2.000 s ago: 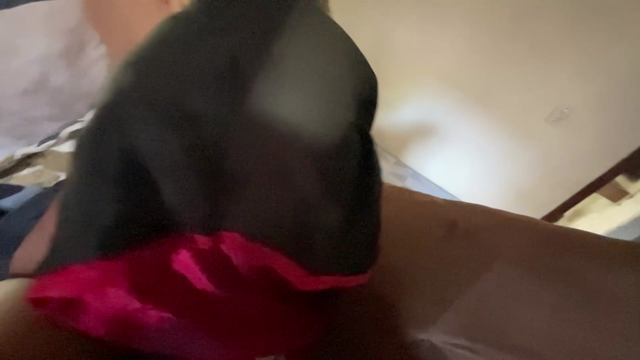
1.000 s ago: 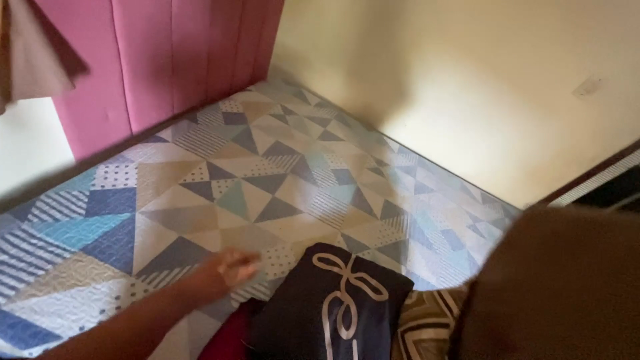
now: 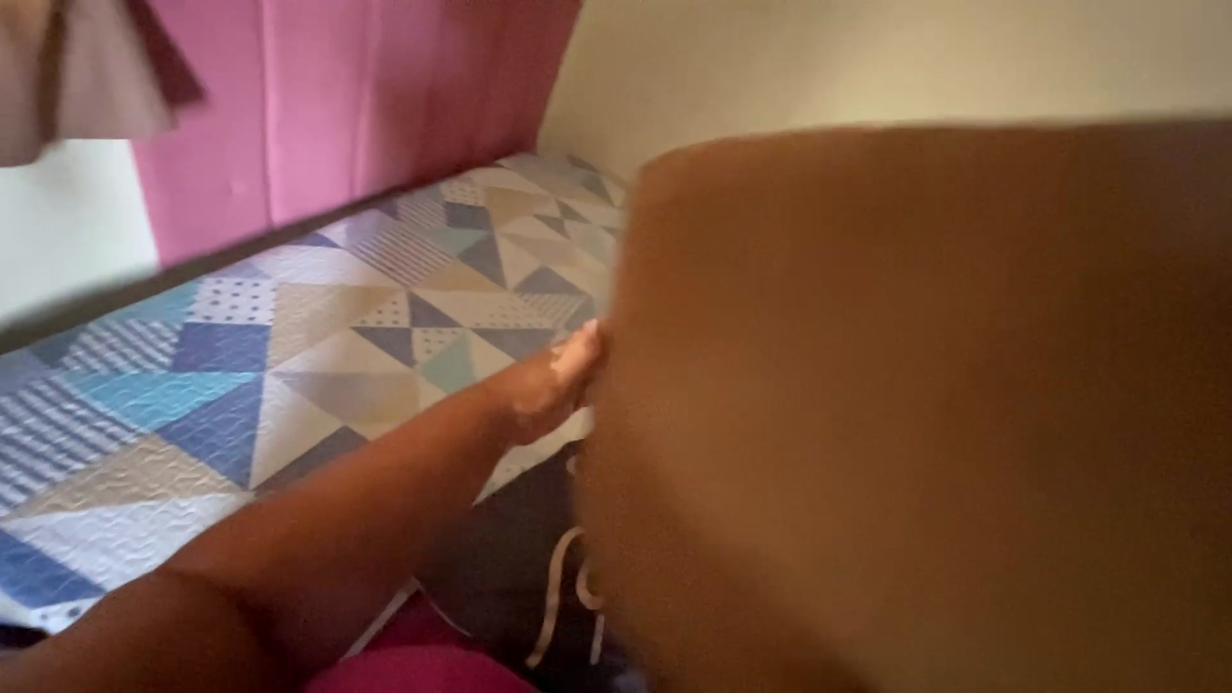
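Note:
My left hand [image 3: 563, 380] reaches over the bed from the lower left, its fingers at the left edge of a large blurred brown shape [image 3: 905, 404]. Whether the fingers hold it or only meet it in the view cannot be told. That shape, perhaps cloth very near the camera, fills most of the right side. Below my left hand lies a dark cloth [image 3: 510, 568] with a pale looped line design, partly covered by the brown shape. Magenta fabric [image 3: 423, 669] shows at the bottom edge. My right hand is not in view.
A patchwork-patterned bedspread [image 3: 337, 385] covers the bed. Behind it stands a pink padded panel [image 3: 318, 106], beside a cream wall [image 3: 770, 67]. Beige-brown fabric [image 3: 96, 87] hangs at the upper left.
The brown shape, at the lower right a second ago, now covers much more of the view and hides part of the dark cloth. My left hand now appears at its edge.

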